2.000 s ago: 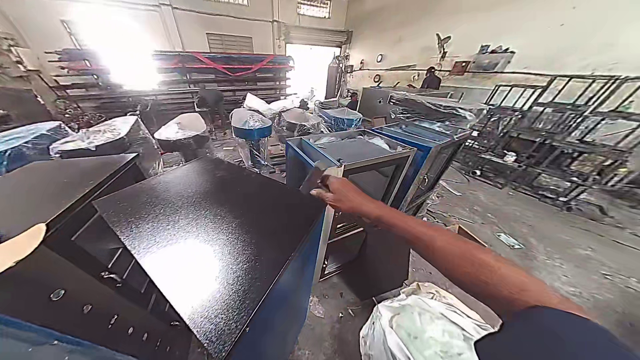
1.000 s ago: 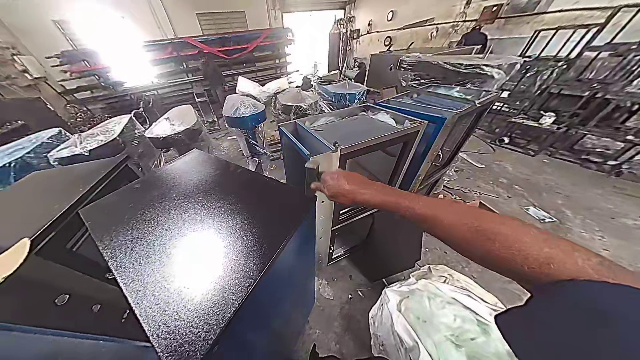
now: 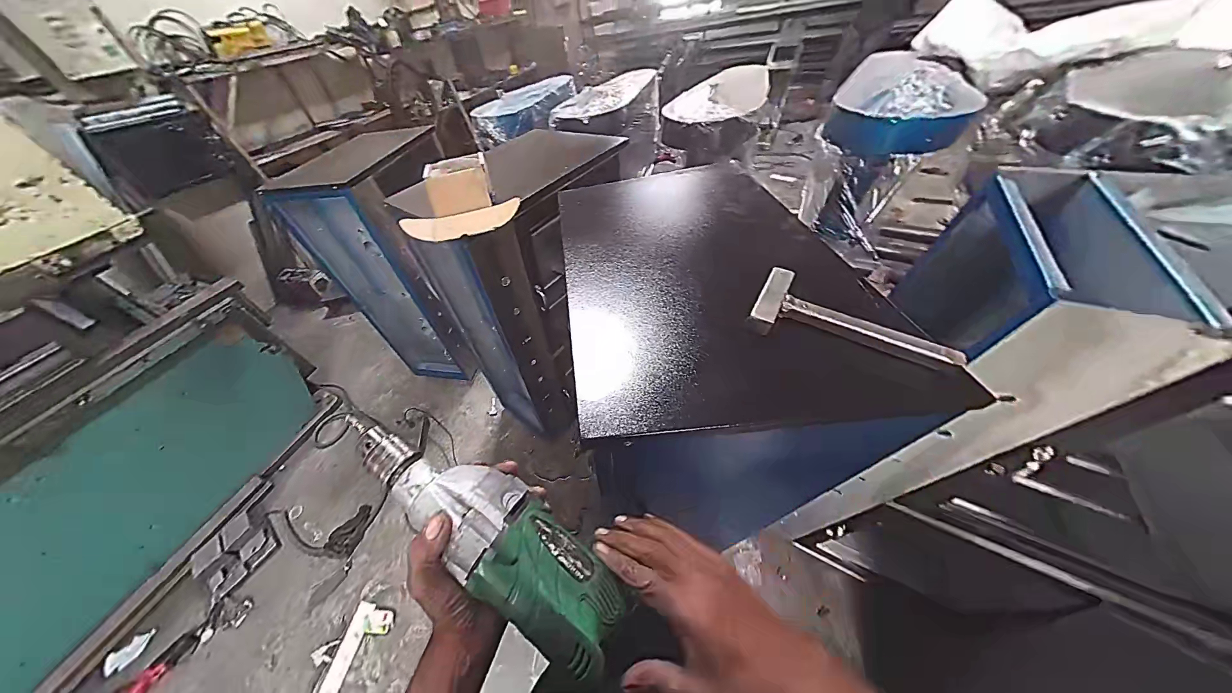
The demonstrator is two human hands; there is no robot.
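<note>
A green corded-type power drill [image 3: 539, 568] with a silver gear housing and chuck points up and to the left at the bottom centre. My left hand [image 3: 452, 597] grips it around the metal housing, thumb on the near side. My right hand [image 3: 712, 606] is beside the rear of the green body, fingers spread; whether it touches the drill is hard to tell. Beyond the drill stands a blue cabinet with a glossy black top [image 3: 693, 366]. On that top lies a hammer [image 3: 847, 322], its head to the left and its handle reaching to the right edge.
Blue-and-black cabinets [image 3: 337, 250] stand at the back left, one bearing a small cardboard box [image 3: 457, 188]. A teal panel [image 3: 164, 500] fills the left. At the right is an open metal cabinet frame [image 3: 1088, 366]. Plastic-wrapped blue units [image 3: 900, 106] stand behind. Scraps litter the floor.
The view has swung far to the left and down. My right hand has left the metal cabinet frame. The drill, my left hand and the hammer now show.
</note>
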